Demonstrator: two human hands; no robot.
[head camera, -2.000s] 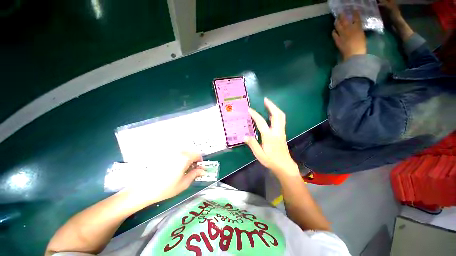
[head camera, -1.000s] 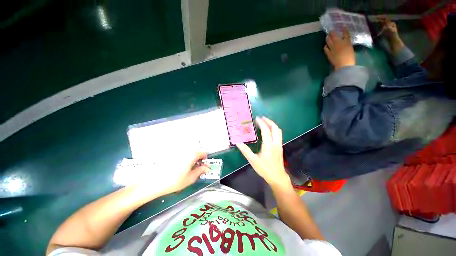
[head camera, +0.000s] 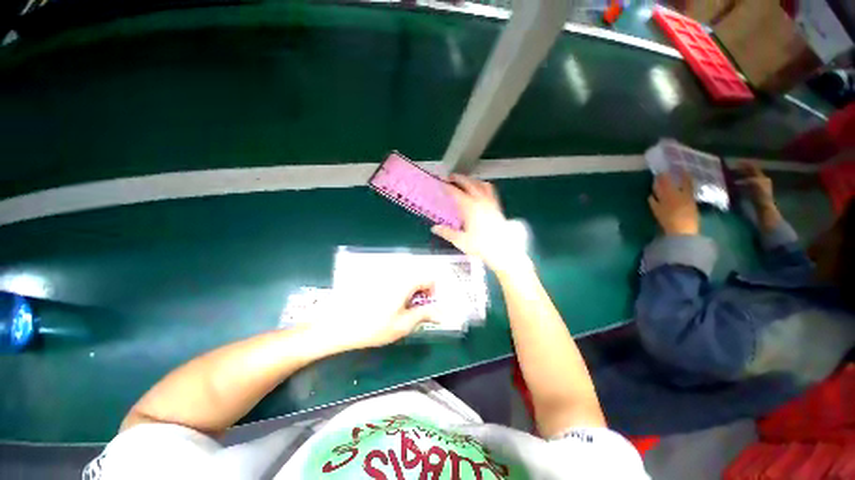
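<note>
A smartphone (head camera: 419, 191) with a lit pink screen is in my right hand (head camera: 480, 221), above the far part of the green surface near the pale rail. My left hand (head camera: 398, 314) is over the white sheets or bagged panels (head camera: 366, 270). Its thumb and fingertips are together on a small reddish piece (head camera: 420, 298), mostly hidden by the fingers. The white sheets are overexposed, with clear edges showing at their right end. Another whitish strip (head camera: 305, 307) sticks out left of my left hand.
A glossy green surface (head camera: 169, 253) has a pale metal rail (head camera: 122, 190) and an upright post. A blue bottle (head camera: 17, 322) lies at far left. At right, a person in denim (head camera: 698, 286) handles a clear bagged panel (head camera: 698, 171). A red tray (head camera: 701, 54) is at the upper right.
My right hand has taken hold of the phone and moved it up and left, tilted, off the white sheets. The view has shifted, showing the bottle and the red tray.
</note>
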